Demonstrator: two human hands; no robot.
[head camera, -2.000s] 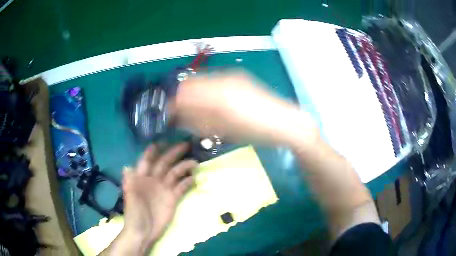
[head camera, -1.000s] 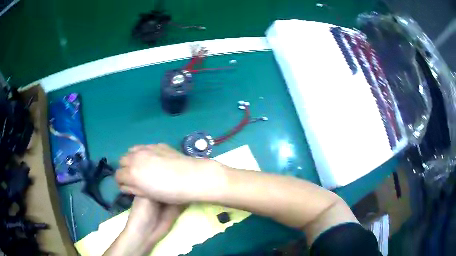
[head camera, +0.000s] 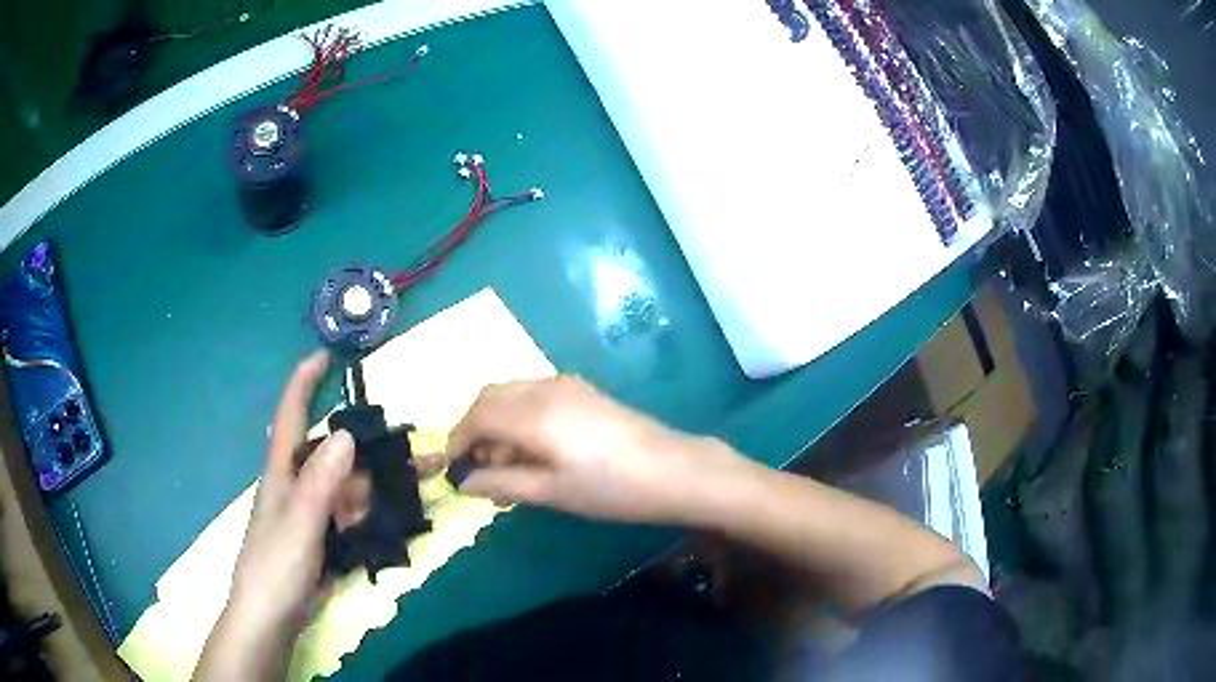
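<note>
My left hand (head camera: 287, 513) holds a black plastic bracket (head camera: 380, 496) over the pale yellow release liner (head camera: 460, 349). My right hand (head camera: 554, 446) is just right of the bracket, with a small dark piece (head camera: 463, 472) between its fingertips, perhaps foam. A black round speaker (head camera: 356, 307) with a silver centre and red leads lies above the bracket at the liner's edge. A short stack of speakers (head camera: 271, 173) with a bundle of red wires stands farther back on the green bench.
A blue phone (head camera: 54, 380) lies at the left beside a brown carton edge (head camera: 40, 573). A large white foam tray (head camera: 760, 173) with red wires is at the right, beside clear plastic wrap (head camera: 1114, 160). A dark assembly (head camera: 118, 60) lies on the belt, top left.
The view has shifted, so bench items appear farther left. The bracket has been lifted from the bench into my left hand. My hands have separated, and the dark square seen on the liner no longer shows there.
</note>
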